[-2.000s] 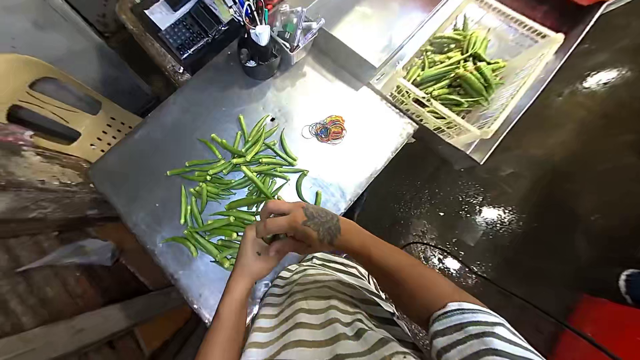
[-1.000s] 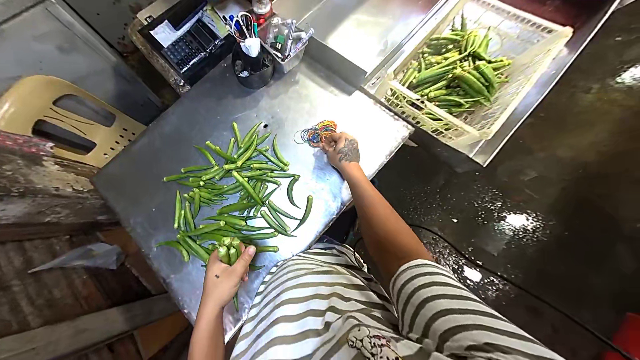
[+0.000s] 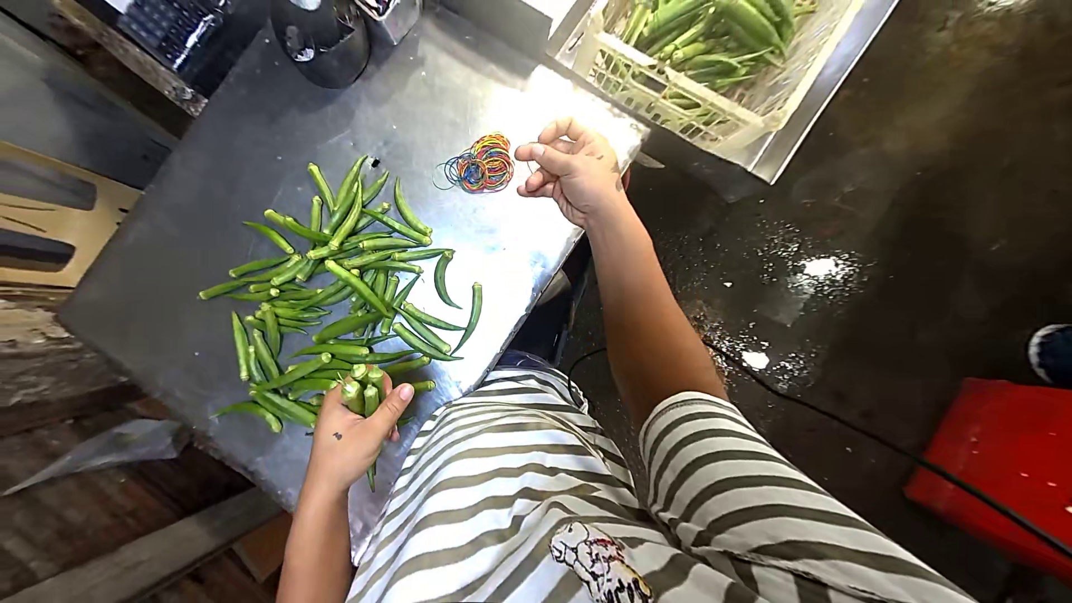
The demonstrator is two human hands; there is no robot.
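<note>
A bunch of okra pods [image 3: 362, 387] is held in my left hand [image 3: 360, 427], stem ends up, at the near edge of the metal table [image 3: 201, 201]. Many loose okra pods [image 3: 360, 285] lie spread beside and beyond that hand. My right hand [image 3: 574, 172] is raised just right of a pile of coloured rubber bands [image 3: 481, 163]. Its thumb and index finger are pinched together, and a thin loop that looks like a rubber band shows faintly at the fingertips.
A cream plastic crate [image 3: 670, 105] of okra stands at the upper right on a metal surface. Black pen holder [image 3: 322, 42] at the table's far side. A beige plastic chair [image 3: 59, 218] is at left, a red object [image 3: 997, 469] at lower right, and a cable [image 3: 837, 414] crosses the wet floor.
Both hands were together over the near okra; then the right hand went to the rubber bands. It has since drawn off to their right. The left hand keeps its okra bunch.
</note>
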